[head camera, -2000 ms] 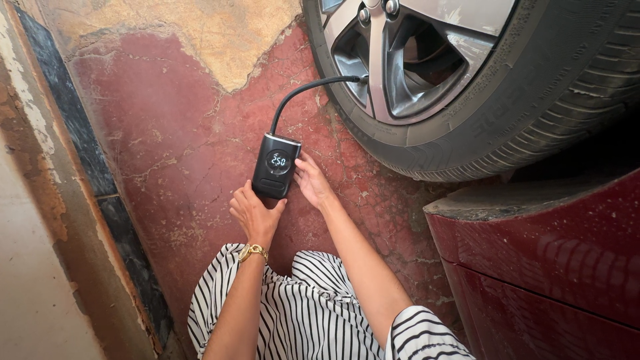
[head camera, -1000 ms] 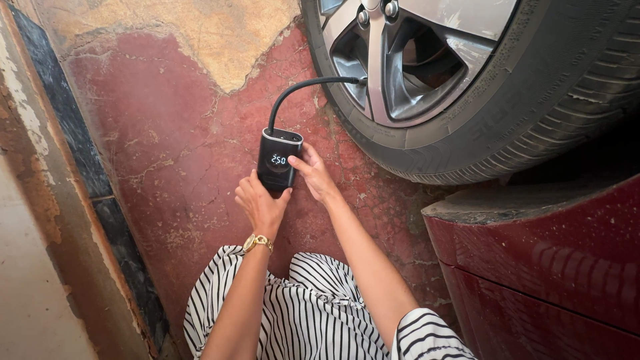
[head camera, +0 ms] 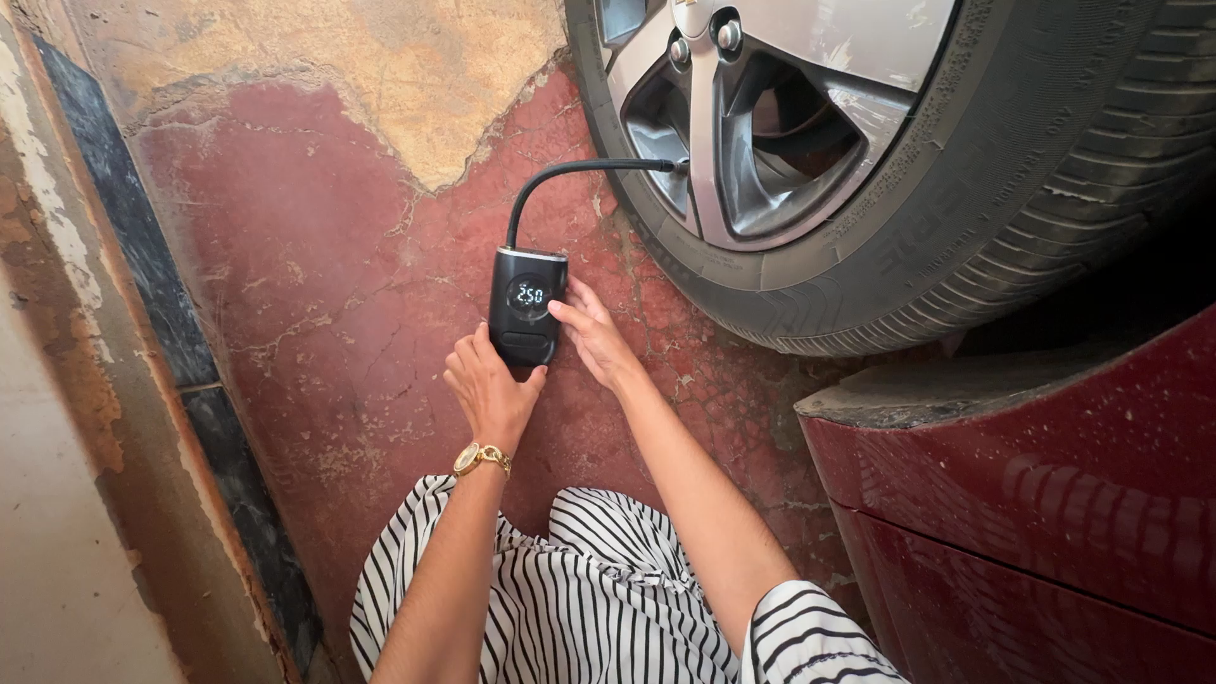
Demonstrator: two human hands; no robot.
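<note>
A black portable tyre inflator (head camera: 525,323) with a lit display reading 2.50 is held between both hands over the red floor. My left hand (head camera: 492,389), with a gold watch (head camera: 482,459) on the wrist, grips its lower left edge and bottom. My right hand (head camera: 591,332) is at its right side, the thumb at the edge of the round display and the fingers partly hidden behind the body. From the inflator's top a black hose (head camera: 570,168) curves right to the valve area of the alloy wheel rim (head camera: 705,142). The hose's far end meets the valve beside a spoke.
The car tyre (head camera: 912,237) fills the upper right, with a dark red car body panel (head camera: 1026,484) below it. A wall with peeling paint and dark marble-like skirting tiles (head camera: 142,228) runs down the left. The cracked red floor (head camera: 313,285) has a worn yellowish patch above.
My right thumb has moved from the inflator's right edge onto its front beside the display. The inflator has tilted a little in my hands. The hose stays at the wheel.
</note>
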